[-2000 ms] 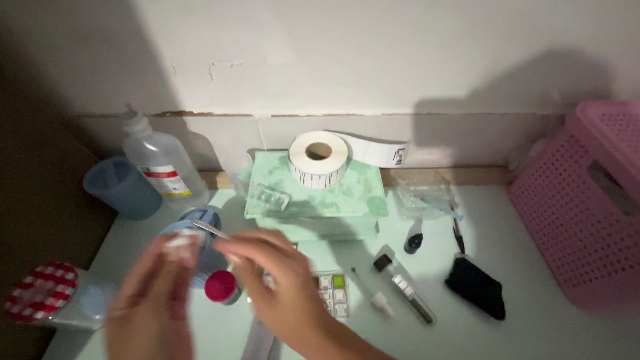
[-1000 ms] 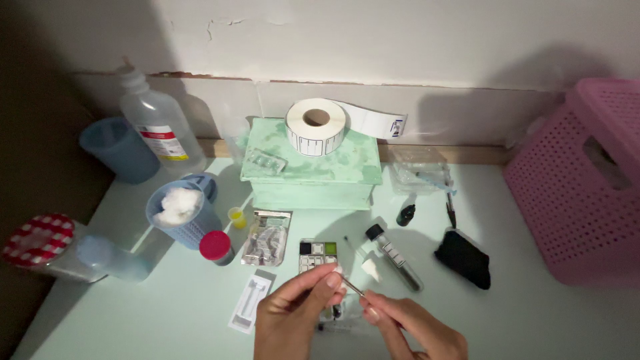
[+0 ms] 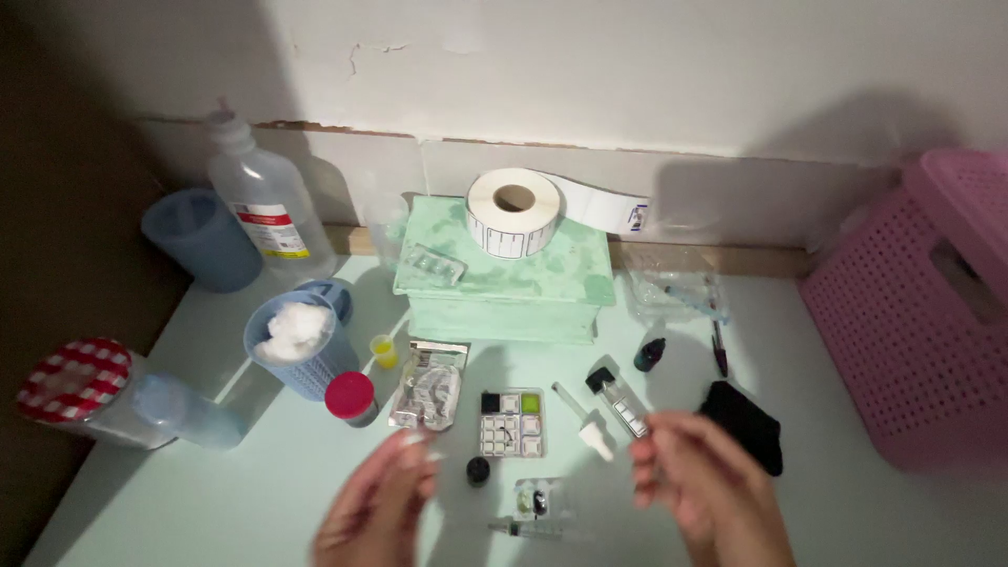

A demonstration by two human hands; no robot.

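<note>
My left hand (image 3: 386, 496) is blurred at the lower middle, fingertips pinched around a small white bit that looks like cotton. My right hand (image 3: 697, 476) is to the right, its thumb and fingers closed near the lower end of a clear vial with a black cap (image 3: 618, 402); whether it holds anything is unclear. Between the hands are a small grid tray with black, green and pale squares (image 3: 512, 423), a round black cap (image 3: 478, 471), a clear blister piece (image 3: 537, 499) and a small syringe (image 3: 526, 530). A white-bulbed dropper (image 3: 594, 439) rests beside the vial.
A blue cup of cotton (image 3: 303, 370), a red-lidded jar (image 3: 351, 399) and a foil packet (image 3: 428, 386) are at left. Behind stands a green box (image 3: 504, 315) bearing a label roll (image 3: 513, 213). A black cloth pouch (image 3: 740, 425) and pink basket (image 3: 882, 339) are at right.
My hands, together around a thin metal tool one second ago, have moved apart. The tray, black cap and syringe between them are now uncovered. The tool cannot be made out now.
</note>
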